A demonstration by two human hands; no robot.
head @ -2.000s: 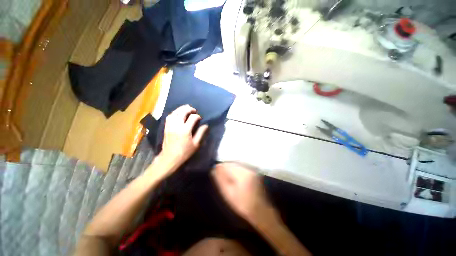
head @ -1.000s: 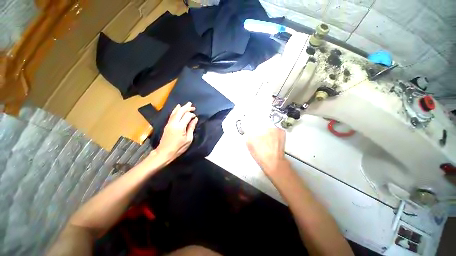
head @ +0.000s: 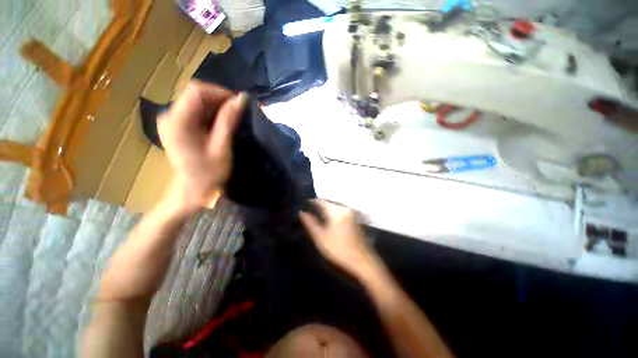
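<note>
A dark garment piece hangs from my left hand, which is raised over the cardboard with its fingers closed on the cloth. My right hand is at the table's front edge, beside the lower part of the piece. Its fingers are blurred, and I cannot tell whether they grip the cloth. Dark cut panels lie behind, left of the off-white sewing machine. The needle area has no cloth visible under it.
Blue-handled snips lie on the white table. Red-looped scissors are behind them. Cardboard with orange tape is at the left. A phone stands beyond it. Something red is low by my lap.
My left hand has lifted from the table with the dark piece. My right hand has come back from near the needle to the table's front edge. The view has shifted.
</note>
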